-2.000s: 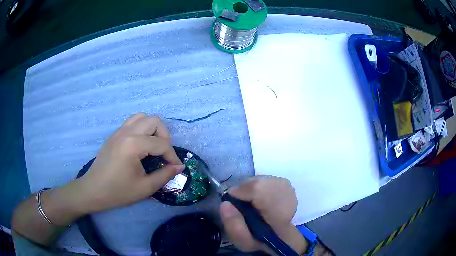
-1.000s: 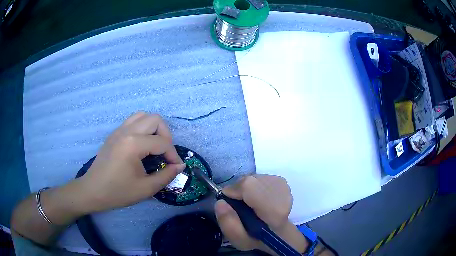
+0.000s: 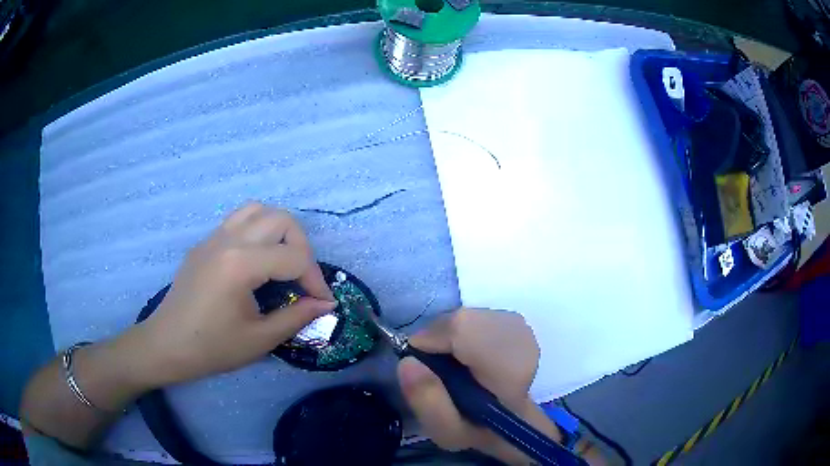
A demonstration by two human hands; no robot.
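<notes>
An open earcup of the headphones holds a green circuit board (image 3: 353, 329) with a silver-white rectangle (image 3: 318, 329) beside it. My left hand (image 3: 241, 296) lies over the earcup's left part, thumb and fingertip pinched at the board's upper left; any wire in the pinch is too small to see. My right hand (image 3: 473, 373) grips the dark soldering iron (image 3: 482, 408); its metal tip is over the board's right part, but contact cannot be told. The closed earcup (image 3: 338, 428) lies nearest me, and the dark headband (image 3: 168, 428) curves at lower left.
A green solder spool (image 3: 421, 55) stands at the back on the foam sheet (image 3: 182, 155). Thin solder wire (image 3: 475, 142) curls onto the white paper (image 3: 564, 209). A short dark wire (image 3: 350, 211) lies mid-foam. A blue tray (image 3: 669, 173) with cables and a yellow sponge (image 3: 733, 205) is at right.
The iron's tip first moved up and left onto the board, then drew back slightly right. My left hand has stayed in its pinch. The view has shifted slightly.
</notes>
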